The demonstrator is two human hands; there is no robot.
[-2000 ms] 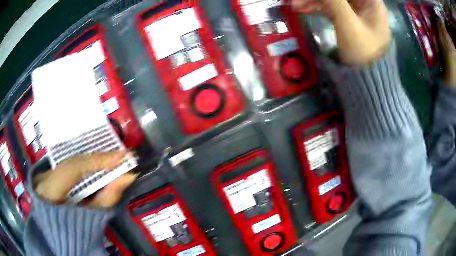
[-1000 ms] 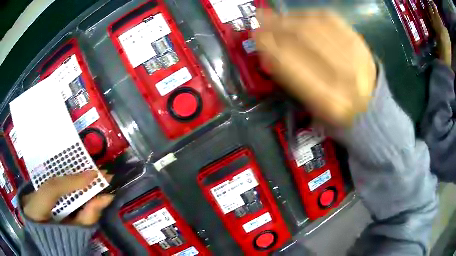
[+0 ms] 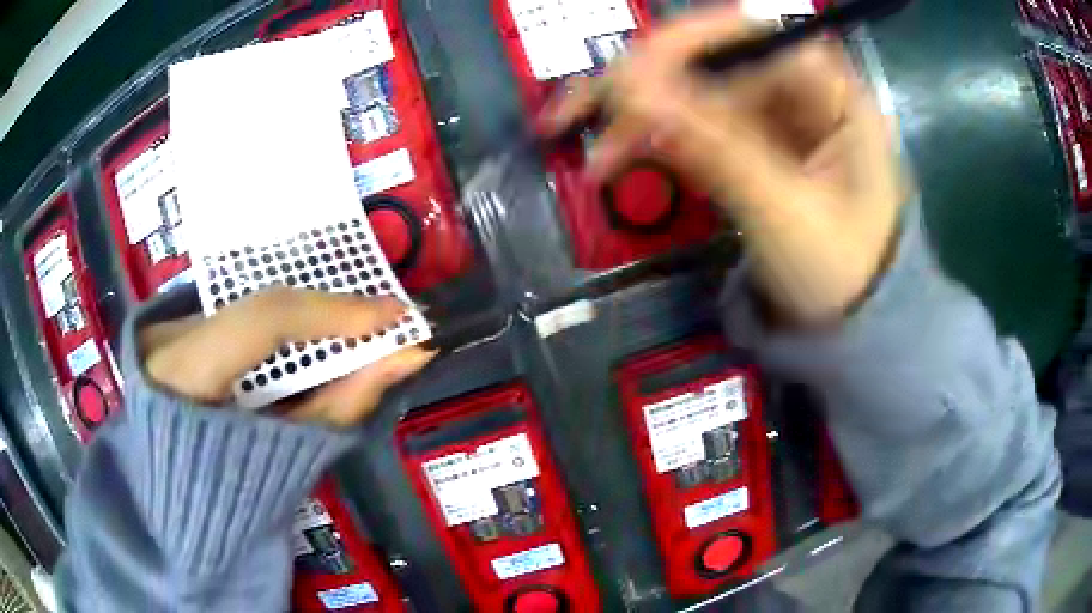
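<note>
My left hand [image 3: 287, 347] holds a white dot label sheet [image 3: 264, 144] between thumb and fingers. The sheet's upper end is blank and its lower end has rows of dark dots. My right hand [image 3: 766, 156] is blurred and holds dark, pen-like tweezers [image 3: 802, 38]; their tips are blurred. The hand is over a red phone unit [image 3: 599, 228] at the upper middle, beside its black-ringed round part. Whether a dot is on the tips cannot be told. The sheet partly covers another red phone unit [image 3: 437, 228].
A clear blister tray [image 3: 527, 252] holds several more red units, including one at the lower middle [image 3: 503, 491] and one at the lower right [image 3: 707, 467]. More red units [image 3: 1066, 108] lie at the right edge. A grey sleeve shows at the far right.
My left hand and the sheet have moved right and up in the picture. My right hand has turned, and the dark tweezers now show in it. The other person's hand has left the view.
</note>
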